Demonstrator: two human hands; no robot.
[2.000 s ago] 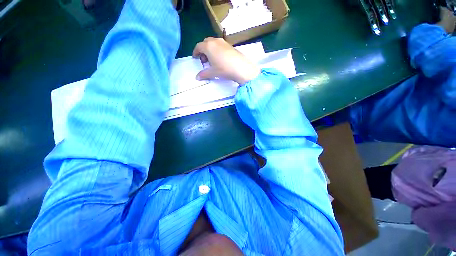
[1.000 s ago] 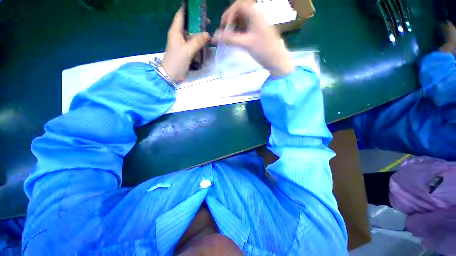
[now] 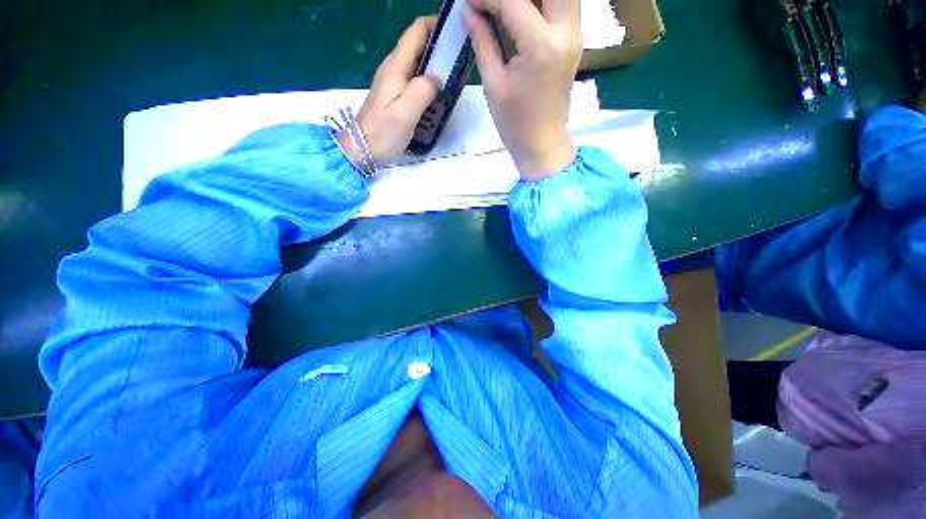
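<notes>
My left hand (image 3: 398, 99), with a silvery bracelet at the wrist, holds a narrow black device unit (image 3: 435, 124) tilted above the white sheets. A white label (image 3: 447, 51) lies along the unit's upper face. My right hand (image 3: 532, 71) is at the upper part of the unit, its fingertips at the label; whether they grip the label cannot be told. The unit's top end is cut off by the picture's upper edge. The white sheets (image 3: 234, 120) lie stacked on the dark-green bench under both hands.
A small cardboard box (image 3: 640, 35) with white pieces stands behind my right hand. Several black units with shiny tips (image 3: 820, 61) lie at the upper right. A co-worker's blue sleeve (image 3: 894, 162) is at the right. A large carton (image 3: 703, 385) stands below the bench edge.
My left hand came back from beyond the upper edge with a unit showing a green face. My right hand left the sheets for the unit. A white label now covers its face.
</notes>
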